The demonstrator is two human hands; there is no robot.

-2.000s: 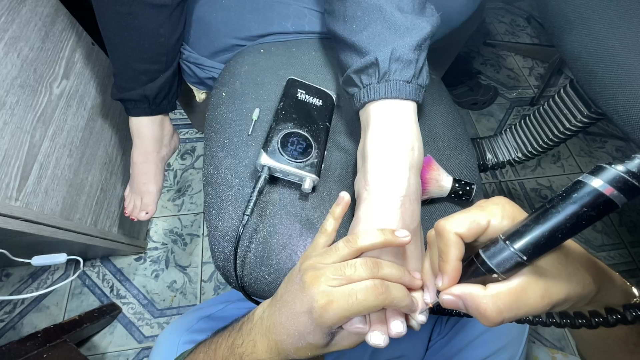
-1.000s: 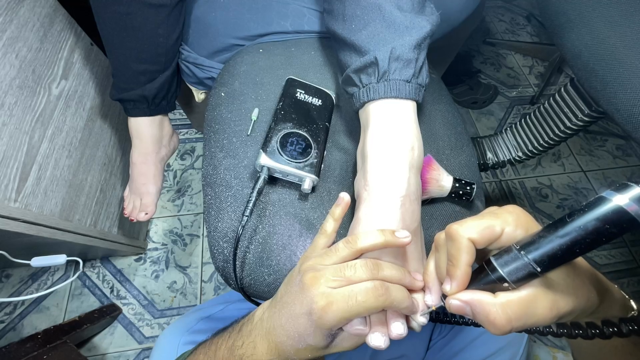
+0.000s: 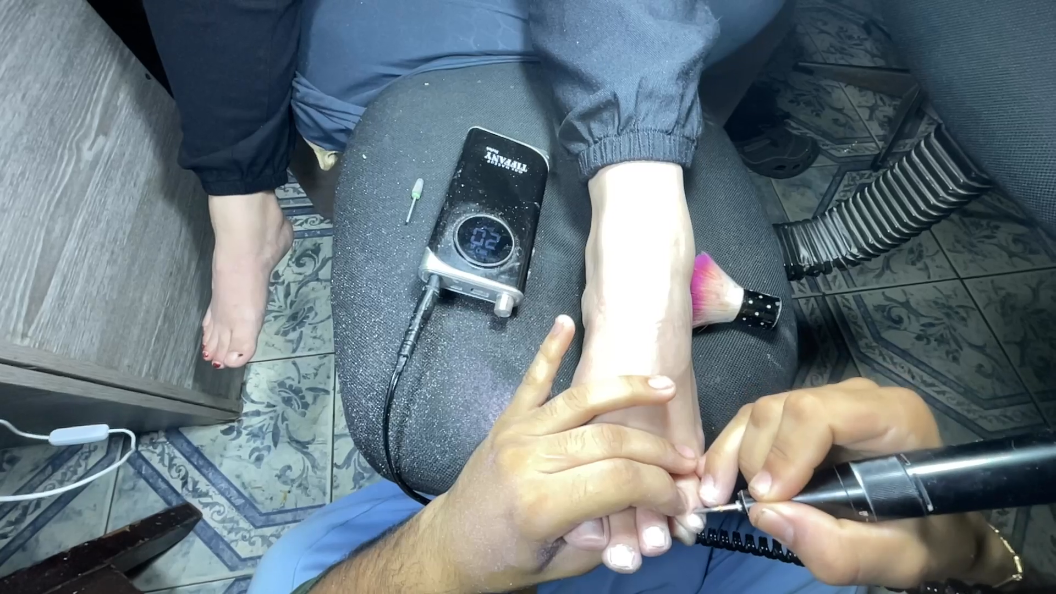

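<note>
My left hand (image 3: pixel 577 470) lies over the front of another person's bare foot (image 3: pixel 639 313), its fingers gripping the toes. In my right hand (image 3: pixel 833 470) is a black electric nail drill (image 3: pixel 949 478), held like a pen. Its thin metal bit (image 3: pixel 720 508) points left and meets a small toe near the nail. The visible toenails look whitish. A black control unit (image 3: pixel 495 214) with a lit display and a plugged-in cable rests on the dusty dark seat (image 3: pixel 462 379). Beside it lies a loose drill bit (image 3: pixel 415 200) with a pale green head.
A pink and white dust brush (image 3: pixel 734 297) lies against the foot's right side. The person's other foot (image 3: pixel 242 280) is on the tiled floor, near a grey wooden cabinet (image 3: pixel 91 214). A ribbed black hose (image 3: pixel 891 206) runs at right; a white cable (image 3: pixel 78 435) hangs lower left.
The drill has tilted: its body now lies closer to level than in the earlier frames, and my right hand has shifted slightly with it. My left hand keeps its hold on the foot.
</note>
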